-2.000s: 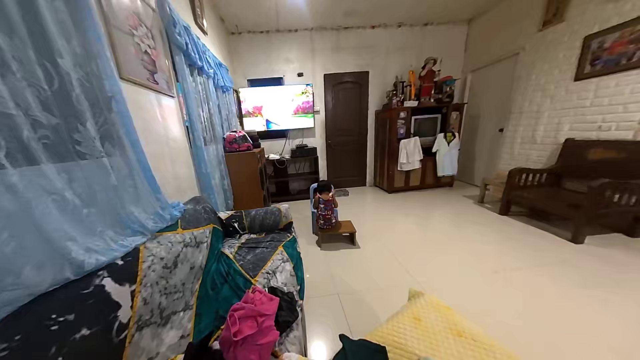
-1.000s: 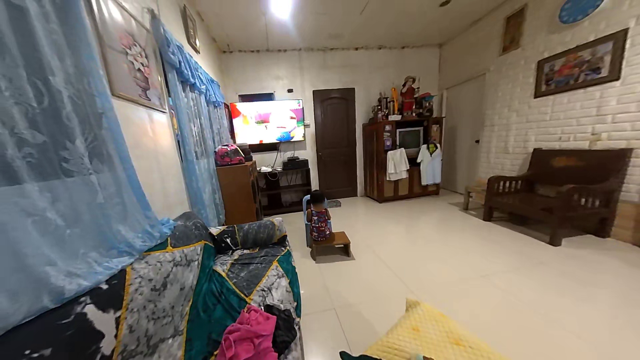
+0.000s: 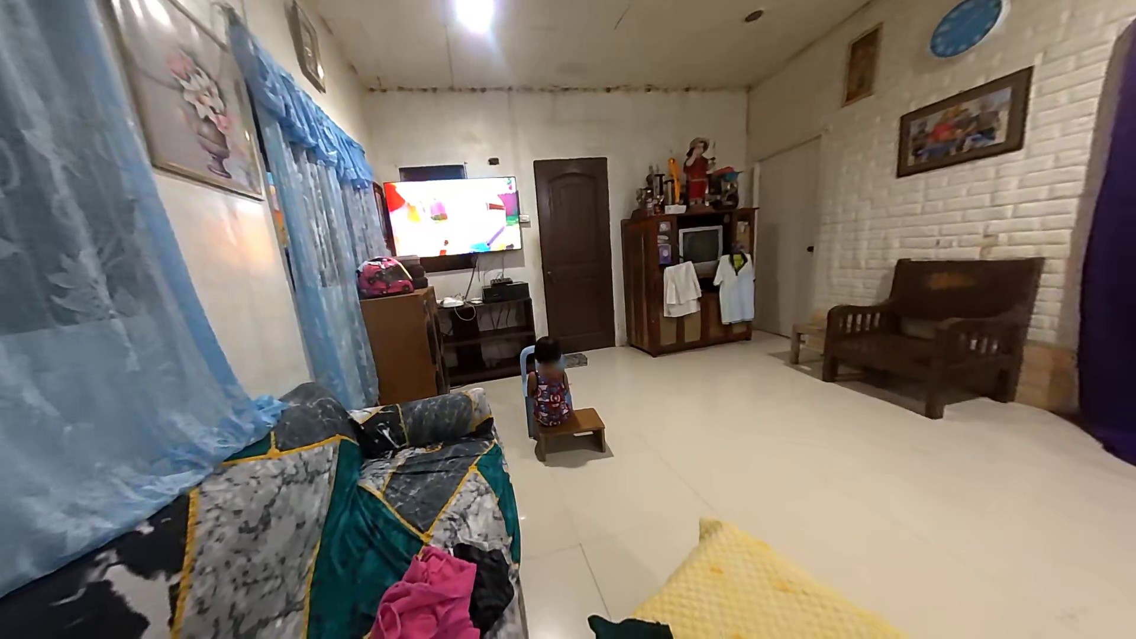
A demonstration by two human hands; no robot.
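Neither my left hand nor my right hand shows in the head view. Closest to me at the bottom edge are a yellow quilted pillow or pad (image 3: pixel 754 586), a piece of dark green cloth (image 3: pixel 630 628) against its left side, and a bright pink garment (image 3: pixel 428 596) beside a black cloth (image 3: pixel 485 581). The pink and black cloths lie on a sofa with a grey, green and black patterned cover (image 3: pixel 257 515). What supports the yellow pad is out of view.
A small person (image 3: pixel 550 390) sits by a low wooden bench (image 3: pixel 581 421) on the tiled floor. Beyond are a lit television (image 3: pixel 453 217), a brown door (image 3: pixel 575 257) and a wooden cabinet (image 3: pixel 646 293). A wooden armchair (image 3: pixel 941 333) stands at the right.
The view has tilted up and turned somewhat to the right. The picture on the television differs. The person by the bench remains there.
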